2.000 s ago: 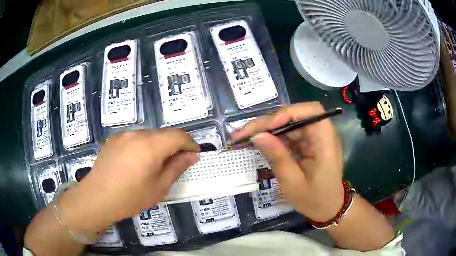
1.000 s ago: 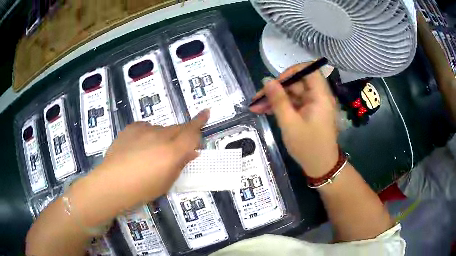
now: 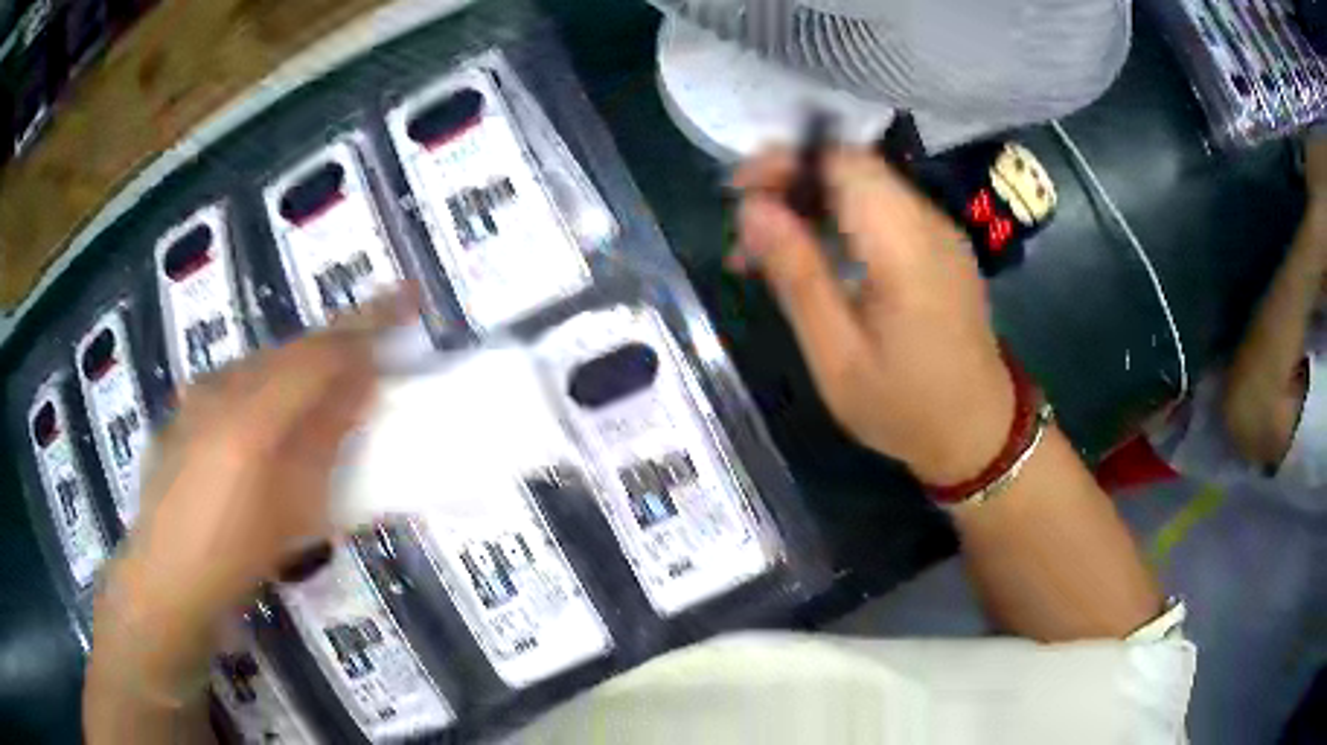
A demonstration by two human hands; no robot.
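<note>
My left hand (image 3: 240,466) is blurred and holds the white label sheet (image 3: 451,429) over the middle of the clear blister tray (image 3: 793,560). The sheet's marks do not show in the blur. My right hand (image 3: 902,313) is raised off the tray's right side, below the fan, with the dark tweezers (image 3: 812,163) blurred between its fingers. Their tip cannot be made out. White packages (image 3: 662,495) with dark ovals lie in two rows of pockets. My left hand and the sheet cover parts of several packages.
A white fan (image 3: 931,51) stands at the top right, with a small black and red trinket (image 3: 1019,185) and a white cord beside it. A brown board (image 3: 160,102) is at the top left. More packed trays (image 3: 1259,66) and another person's arm (image 3: 1273,349) are at the right.
The view has shifted, so the tray sits further left. My left hand and the sheet have moved left. My right hand has drawn away from the package where the tweezer tip was.
</note>
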